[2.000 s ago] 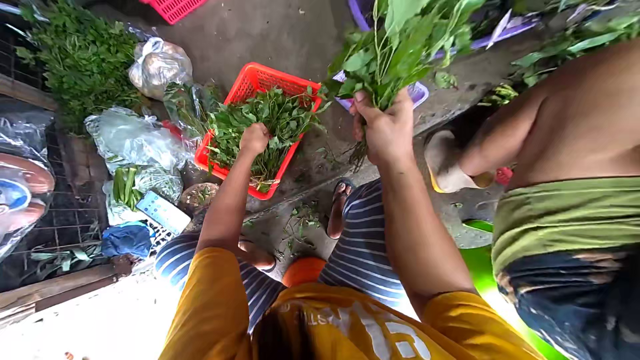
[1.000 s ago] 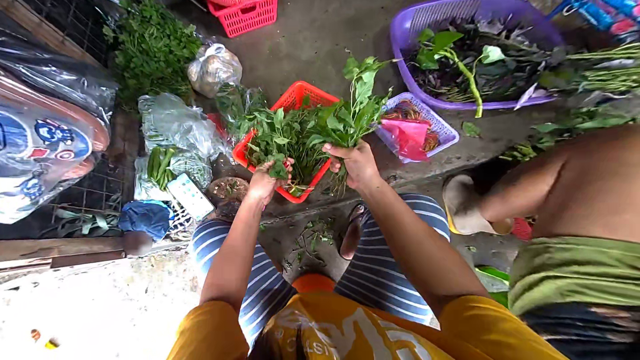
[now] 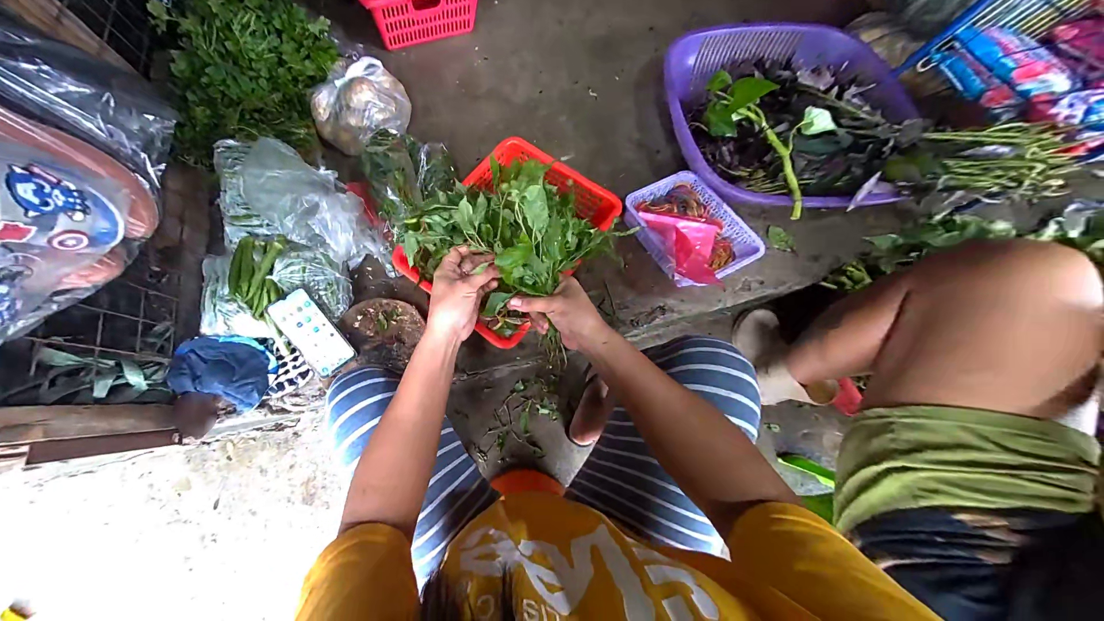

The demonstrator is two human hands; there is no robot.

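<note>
A bunch of leafy greens [image 3: 539, 228] is in my right hand [image 3: 565, 312], above a red plastic basket [image 3: 582, 191] that holds more greens. The stems hang down below that hand. My left hand [image 3: 464, 289] is at the near left of the bunch, its fingers bent against leaves; whether it grips any of them cannot be told. Right of the basket, a small lilac basket [image 3: 743, 250] contains rubber bands [image 3: 681, 203] and a pink plastic piece [image 3: 690, 246]. Loose leaf scraps [image 3: 522, 418] lie on the ground between my feet.
A purple basin [image 3: 677, 95] with dark leafy stems stands at the back right. Bagged vegetables [image 3: 289, 194], a smartphone [image 3: 310, 332] and a round wooden block [image 3: 384, 323] are at the left. Another person's bent leg [image 3: 966, 319] is close on my right. A pink basket [image 3: 427, 21] stands at the back.
My right hand has brought the bunch left and down over the red basket, beside my left hand. The view has shifted, showing more of the purple basin.
</note>
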